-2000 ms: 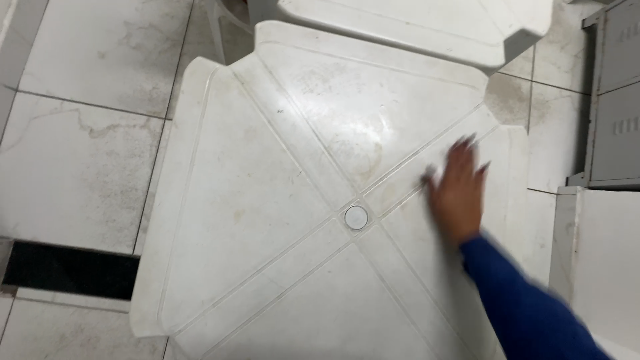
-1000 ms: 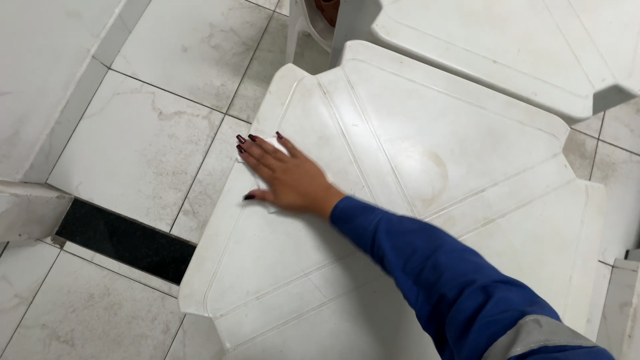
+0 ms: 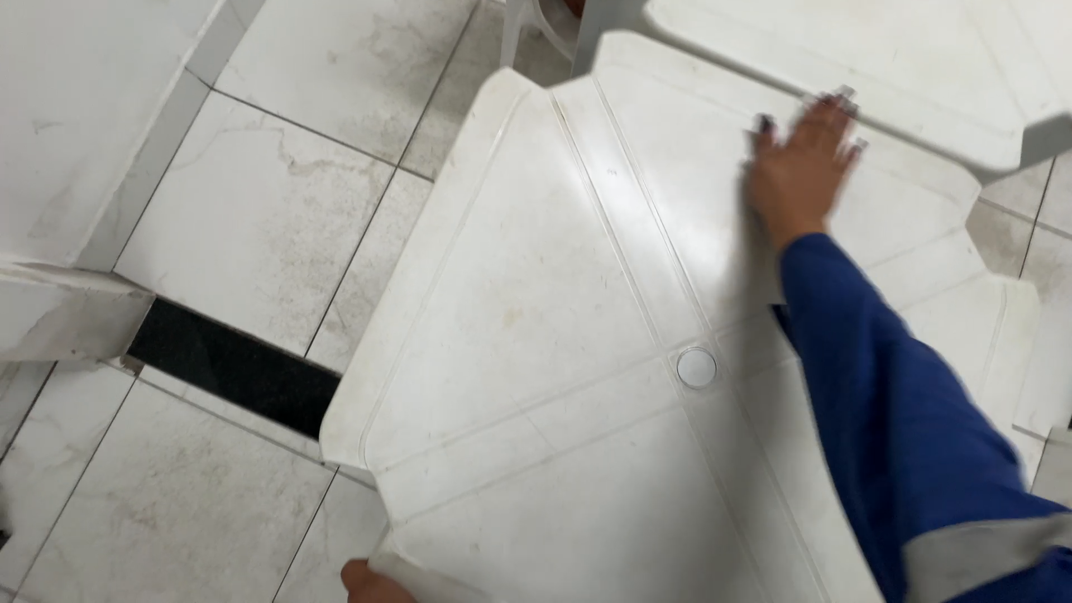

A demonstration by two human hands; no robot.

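A white plastic table (image 3: 519,318) with crossing grooves and a round centre cap (image 3: 696,368) fills the middle of the head view. My right hand (image 3: 798,172), in a blue sleeve with a grey band, is over the table's far part, near its far edge. Its fingers are somewhat spread and blurred, and no object shows in it. At the bottom, my left hand (image 3: 374,584) is at the table's near left corner, mostly cut off by the frame; the fingers are largely hidden, so its hold on the edge is unclear.
A second white plastic table (image 3: 846,63) stands close beyond the far edge. Part of a white plastic chair (image 3: 536,29) shows behind. Marbled floor tiles (image 3: 268,218), a black floor strip (image 3: 239,368) and a low white wall (image 3: 92,109) lie to the left.
My right hand has gone from the table's left edge, where it was a second ago, to the far part. My left hand has come into view at the near left corner.
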